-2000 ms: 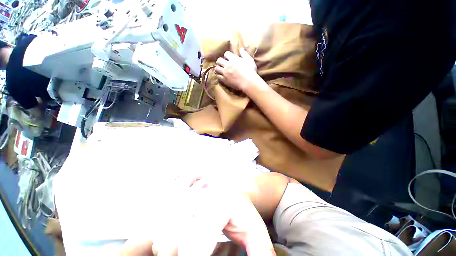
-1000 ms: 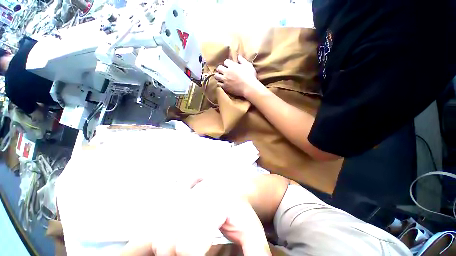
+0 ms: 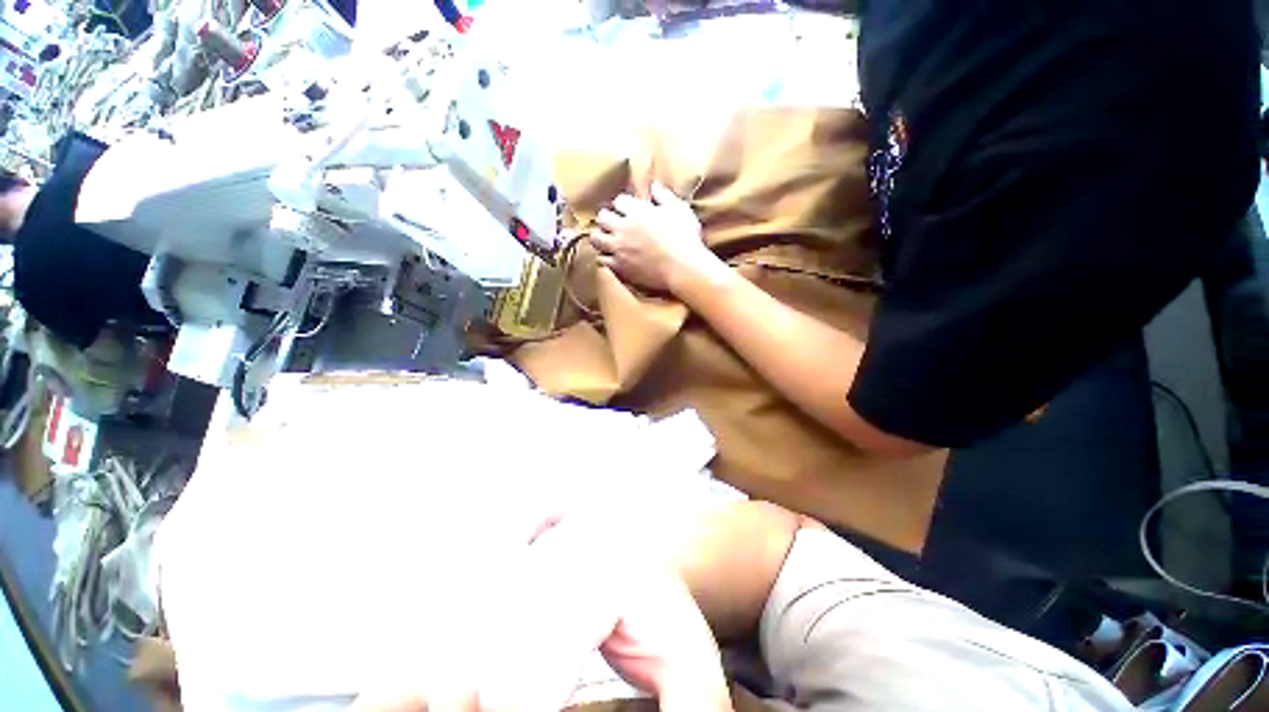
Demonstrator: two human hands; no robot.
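Observation:
A white cloth stack [image 3: 348,529] lies in front of me, strongly overexposed. My right hand [image 3: 647,633] lies over its lower right part, washed out, with a reddish gap beside the thumb. My left hand [image 3: 432,693] is faint and cut off by the bottom edge. Whether either hand grips cloth cannot be told. Beyond the stack, another person's hand [image 3: 647,239] rests on a brown garment panel [image 3: 793,181], bunched beside a yellowish clamp frame [image 3: 529,296] under the sewing machine head [image 3: 487,153]. The needle area is unclear.
The other person's black T-shirt [image 3: 1044,209] fills the upper right. A bare knee and light shorts [image 3: 891,626] are at the lower right. Another dark-clothed person [image 3: 77,257] is behind the machine. Cloth bundles [image 3: 105,536] lie at the left, and a pale looped strap [image 3: 1204,487] at the far right.
The view has shifted, so the machine and brown panel sit slightly lower in the picture. The other person's hand stays on the panel. My hands show little clear change.

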